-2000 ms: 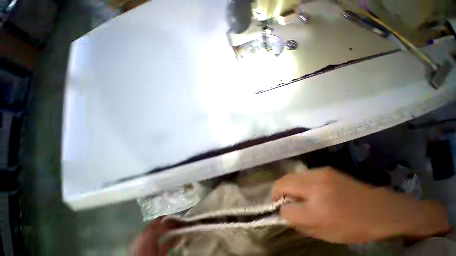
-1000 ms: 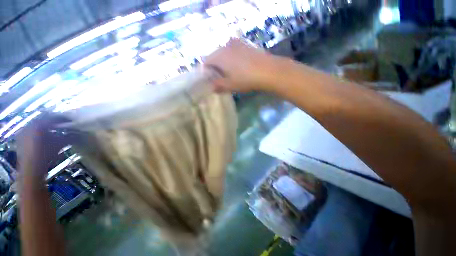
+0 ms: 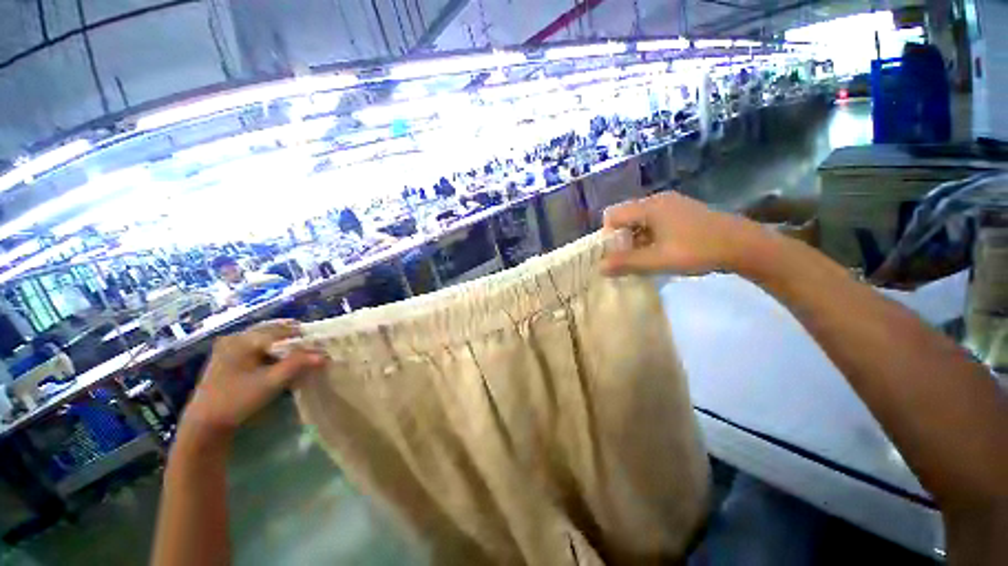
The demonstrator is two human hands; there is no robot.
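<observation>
A beige garment (image 3: pixel 497 409) with a gathered elastic waistband (image 3: pixel 464 304) hangs in front of me, spread wide between both hands. My left hand (image 3: pixel 249 376) pinches the left end of the waistband. My right hand (image 3: pixel 663 234) pinches the right end, a little higher, so the band slopes up to the right. Pleats run down the cloth from the band. The garment's lower edge is cut off by the bottom of the view.
The white table (image 3: pixel 818 365) is at the right, behind my right forearm. Cardboard boxes (image 3: pixel 884 205) and a blue object (image 3: pixel 912 94) stand beyond it. Green floor (image 3: pixel 298 486) shows at lower left. Rows of sewing stations and a seated person (image 3: pixel 230 274) are further off.
The view has lifted from the white table to the hall. The garment has come up from lap level, swung out blurred, and now hangs steadier and wider between both hands.
</observation>
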